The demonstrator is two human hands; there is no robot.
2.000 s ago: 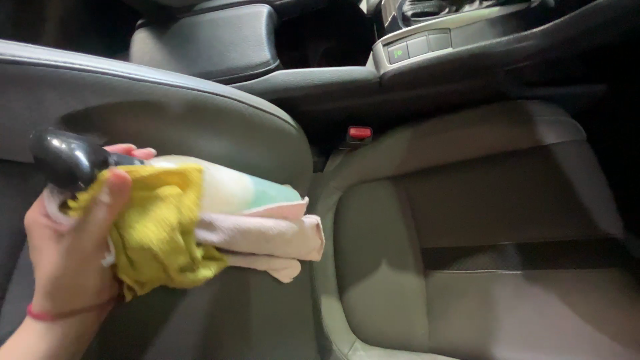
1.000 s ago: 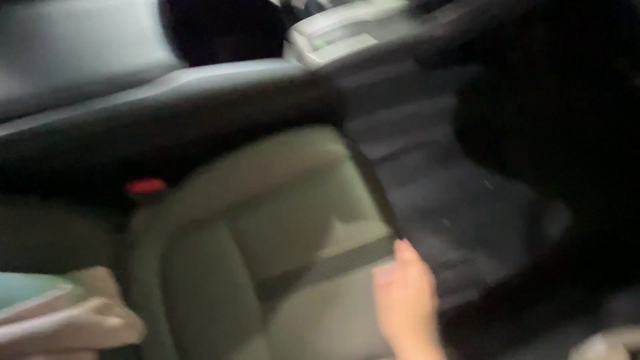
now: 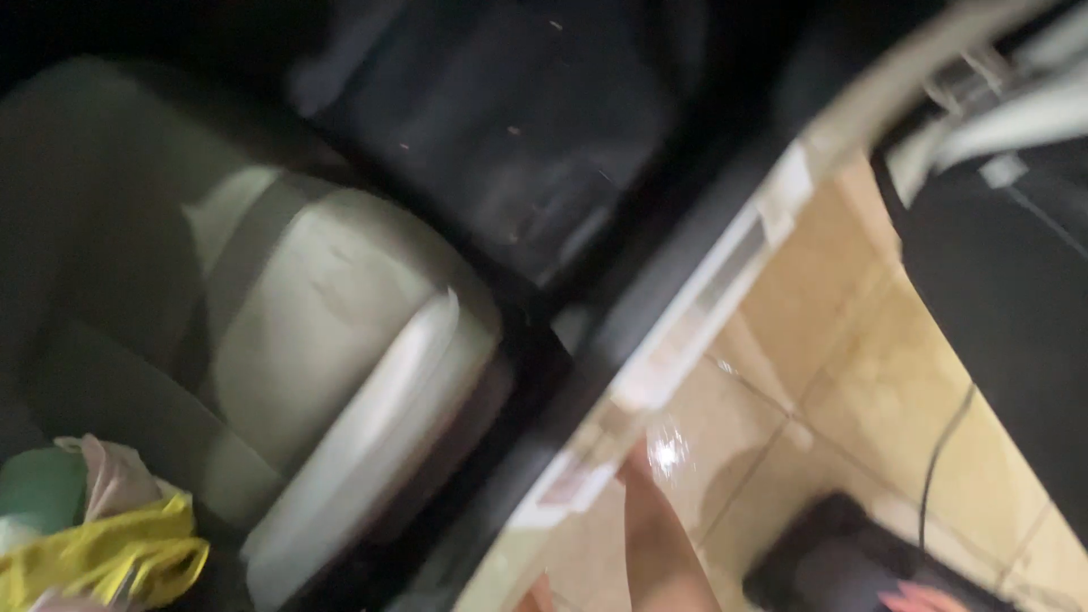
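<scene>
At the lower left edge is the bundle held by my left hand (image 3: 64, 600), which is mostly cut off by the frame. It consists of a green and white bottle (image 3: 41, 491), a pale pink cloth (image 3: 119, 480) and a yellow cloth (image 3: 110, 544). The bundle is in front of the lower part of a grey car seat (image 3: 323, 314). A blurred bare limb (image 3: 667, 544) crosses the tiled floor beside the door sill; whether it is my right arm or a leg cannot be told. Blurred pinkish shapes at the bottom right may be fingers or toes.
The car's door sill (image 3: 705, 297) runs diagonally beside the seat. A dark floor mat (image 3: 493, 144) with small specks is in the footwell. Beyond the sill are glossy tiles (image 3: 884, 357), a black object (image 3: 824, 552), a cable (image 3: 931, 476) and a dark door panel (image 3: 1003, 272).
The view has swung far right, from the seats and console to the sill and floor. The bundle has moved to the lower left edge. My right hand, seen one second ago, is no longer clearly identifiable.
</scene>
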